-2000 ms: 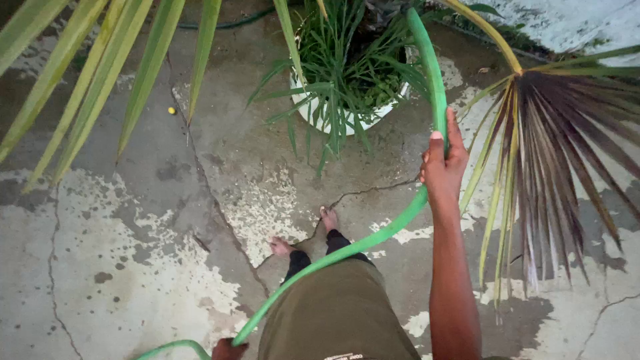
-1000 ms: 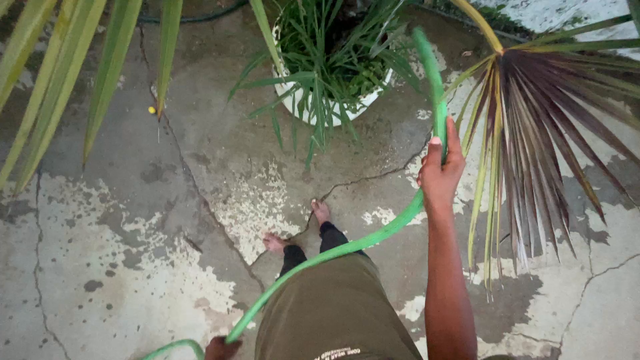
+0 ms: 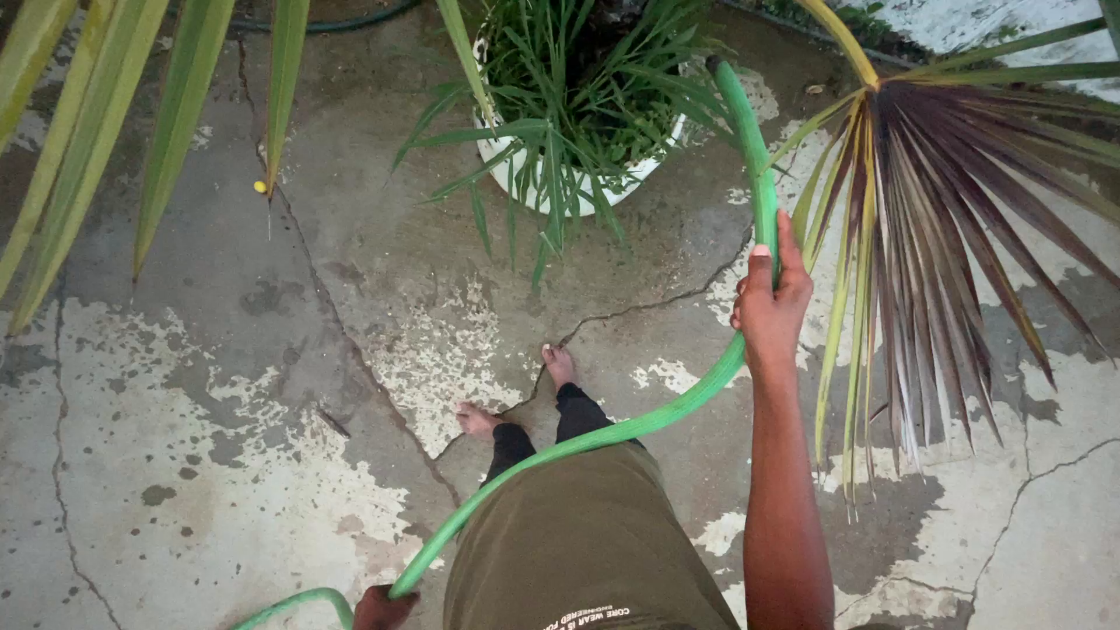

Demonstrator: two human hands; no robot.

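Observation:
My right hand (image 3: pixel 774 302) grips a green garden hose (image 3: pixel 669 414) near its end, the thumb and a finger lying along it. From there the hose rises to its dark open end, beside the grass of a white round planter (image 3: pixel 582 197). Lower down, the hose curves across in front of my shirt to my left hand (image 3: pixel 385 605), which is closed around it at the bottom edge. Past that hand the hose bends away to the lower left. No water can be made out at the hose's end.
Green palm leaflets (image 3: pixel 188 105) hang at the upper left. A partly withered fan palm leaf (image 3: pixel 927 201) droops beside my right forearm. Cracked, patchy concrete (image 3: pixel 219 455) lies under my bare feet (image 3: pixel 477 422). A dark hose (image 3: pixel 350 24) lies at the top, and a small yellow thing (image 3: pixel 260 187) on the ground.

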